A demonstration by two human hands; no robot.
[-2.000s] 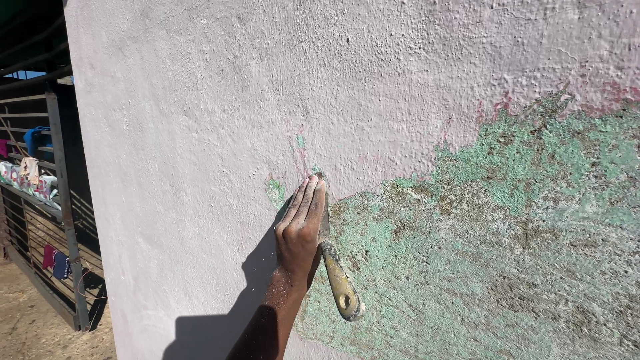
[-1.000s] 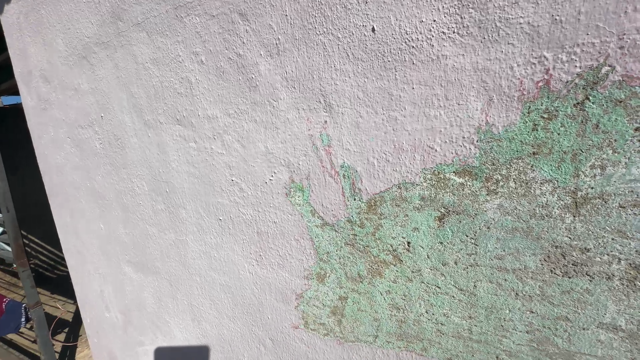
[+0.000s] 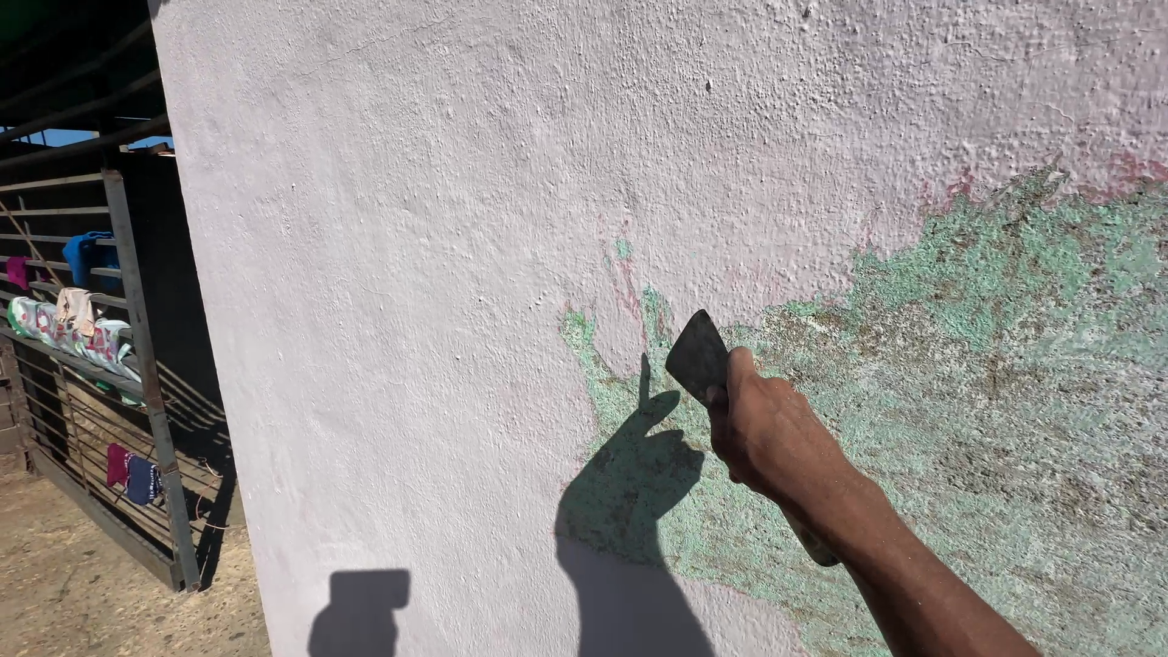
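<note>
My right hand [image 3: 776, 429] reaches in from the lower right, shut around a small pointing trowel [image 3: 697, 356]. Its dark, pointed blade tilts up and left past my thumb; the handle's end shows below my wrist. The blade is just off the painted wall [image 3: 411, 274], its shadow falling apart from it to the left. Behind the hand, the pale pink-white coat has come off and rough green and grey patches [image 3: 1004, 420] show. Narrow green strips [image 3: 653, 315] lie just left of the blade, with reddish edges nearby. My left hand is not in view.
Left of the wall's edge stands a metal barred gate [image 3: 137, 292] with cloths [image 3: 87, 251] and a patterned fabric [image 3: 73, 333] hanging on it. Bare ground [image 3: 46, 547] lies below. Shadows of my arm and of a block-like shape fall on the wall.
Two seconds ago a hand pressed the trowel against the wall near the patch's left edge. One second ago no hand showed. My right hand now holds the trowel, tip up.
</note>
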